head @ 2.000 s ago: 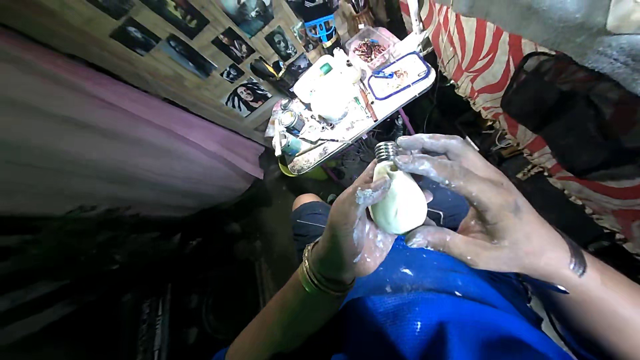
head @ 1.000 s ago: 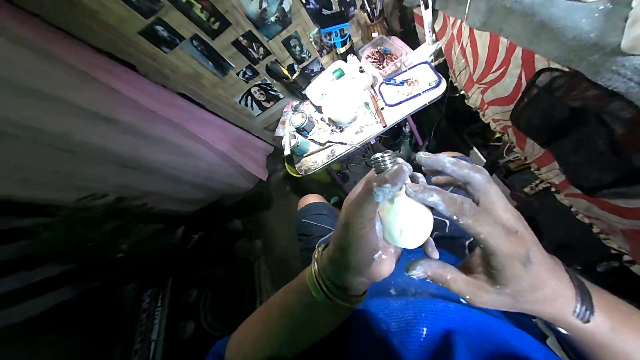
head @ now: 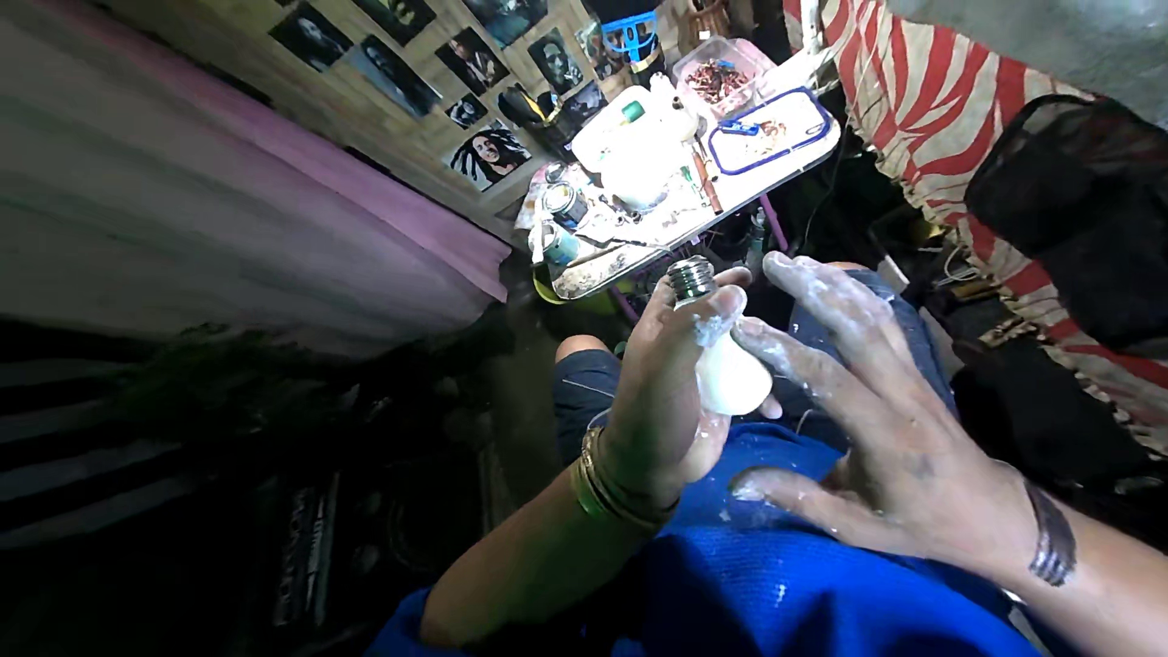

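A light bulb (head: 733, 374) with a metal screw base and a white, coated-looking glass body is in my left hand (head: 671, 383). The screw base points up and away, past my thumb, and the rounded end faces my body. Whitish paste smears the thumb and fingers. On the right, my right hand (head: 867, 420) has its fingers spread, also streaked with white. Its index or middle fingertip is close to the bulb's side; whether it touches cannot be told. Both hands are above my lap and blue shirt (head: 776, 584).
Beyond my hands stands a small cluttered table (head: 610, 274) with jars, a white container and a red-handled tool. On it are a clear tub (head: 718, 78) of small reddish pieces and a blue-rimmed tray (head: 826, 123). A curtain (head: 274, 182) hangs left, red-and-white striped cloth (head: 922, 82) right.
The fingers of my right hand have spread and drawn back somewhat from the bulb. My left hand still holds it, with the thumb now across the bulb's neck.
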